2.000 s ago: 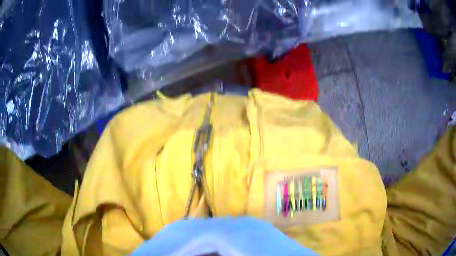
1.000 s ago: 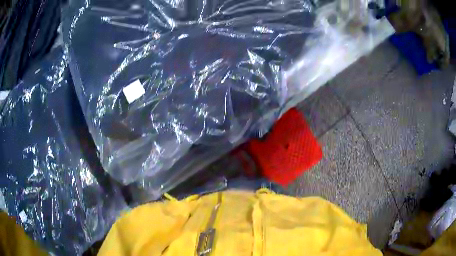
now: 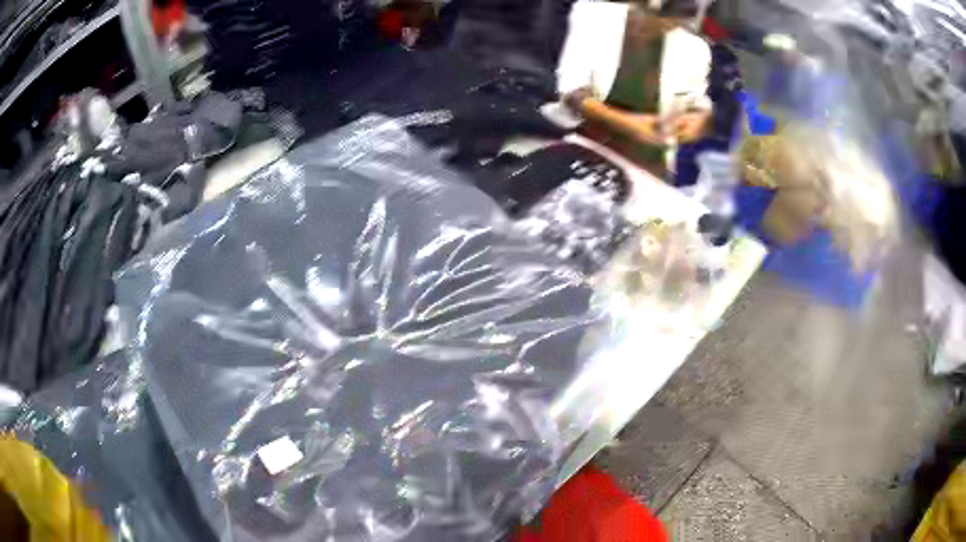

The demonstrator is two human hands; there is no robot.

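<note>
A bagged garment [image 3: 371, 349], dark under shiny crinkled clear film, lies flat on the table right in front of me. A small white sticker [image 3: 281, 455] is on its near left part. More dark bagged material [image 3: 90, 423] lies to its left, partly under it. Neither of my hands is in the picture. Only bits of my yellow sleeves show at the lower left and lower right edges.
Loose dark garments with light stripes [image 3: 74, 244] are heaped at the left. A person [image 3: 641, 85] stands across the table [image 3: 636, 371]. A blue crate [image 3: 826, 270] with tan items is at the right, blurred. A red stool [image 3: 593, 510] is below the table edge.
The view has lifted from my yellow jacket to the table and the room beyond. The bagged garment now shows whole, and the person and crate have come into view. My sleeves have moved to the edges.
</note>
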